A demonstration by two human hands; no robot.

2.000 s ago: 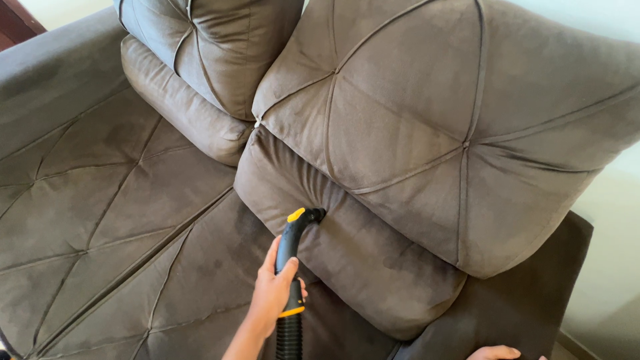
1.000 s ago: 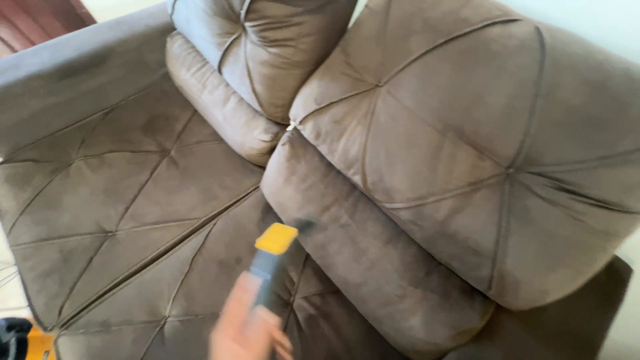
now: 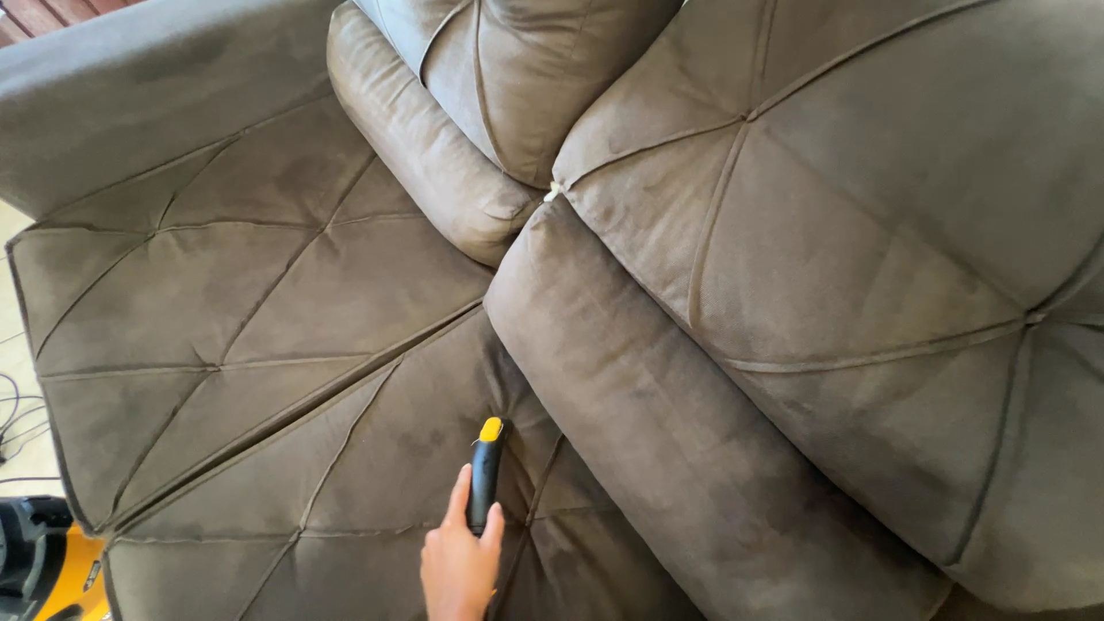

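Observation:
My left hand [image 3: 461, 552] enters from the bottom and is closed around the black handle of a vacuum hose [image 3: 485, 483] with a yellow tip piece [image 3: 492, 429]. The tool's far end is over the tufted brown seat cushion [image 3: 405, 457], left of the long lower roll of the back cushion [image 3: 655, 414]. Whether it touches the fabric cannot be told. The hose below the handle is mostly hidden by my hand. My right hand is not in view.
The large back cushion [image 3: 880, 233] fills the right side. A second back cushion [image 3: 526, 78] and the sofa arm [image 3: 155, 95] lie at the upper left. A yellow and black machine [image 3: 73, 569] stands at the lower left, below dark cables [image 3: 15, 414] on the floor.
My left hand has brought the hose handle off the lower roll of the back cushion, over to the seat cushion. My right hand, seen at the bottom right two seconds ago, has left view.

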